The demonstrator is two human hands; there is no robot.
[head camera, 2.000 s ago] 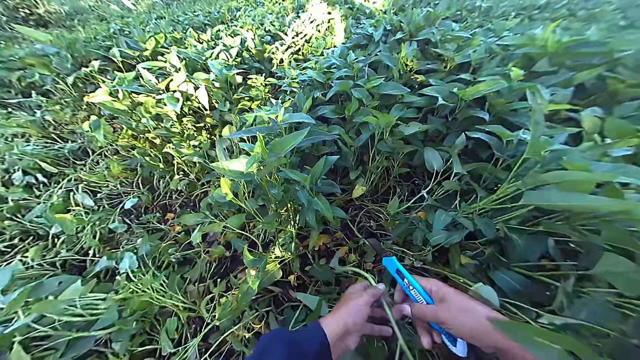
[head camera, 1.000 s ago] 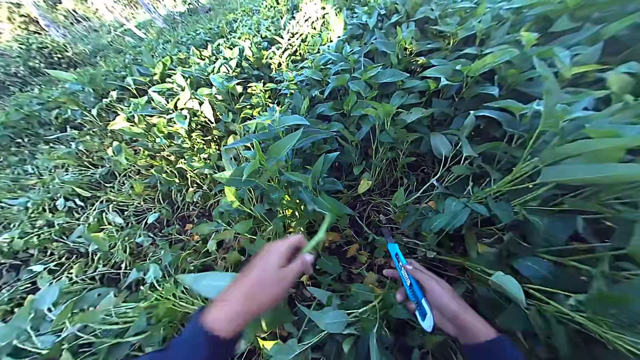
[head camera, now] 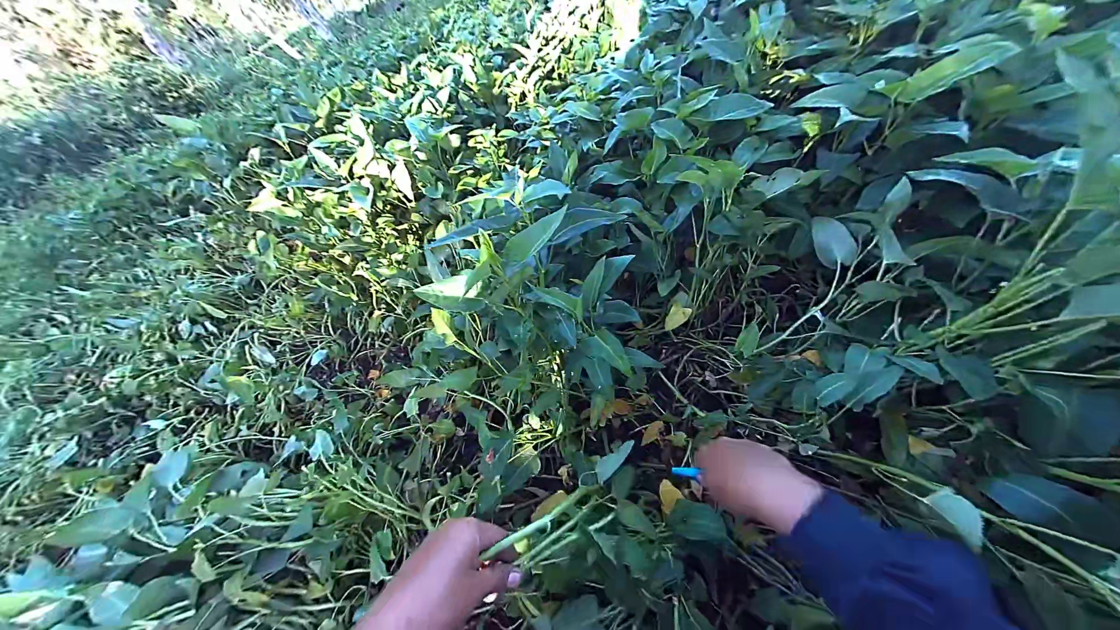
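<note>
My left hand (head camera: 455, 573), low in the view, is closed around several cut green stems (head camera: 547, 525) whose ends point up and to the right. To its right and farther forward, my right hand (head camera: 752, 481) reaches down among the plants beside a leafy upright clump (head camera: 551, 324). It grips a light-blue utility knife (head camera: 687, 472); only one short end shows past the fingers, and the blade is hidden. Yellow leaves (head camera: 669, 496) lie close to the knife.
Dense leafy plants (head camera: 744, 175) rise ahead and to the right, with long bare stems (head camera: 1006, 315) leaning in at the right. Flattened stems and leaves (head camera: 262, 472) cover the ground at the left. Dark soil shows between plants.
My right hand has moved forward and now hides most of the knife, which showed nearly whole before. My left hand holds several stems, where one stem showed in it a second ago.
</note>
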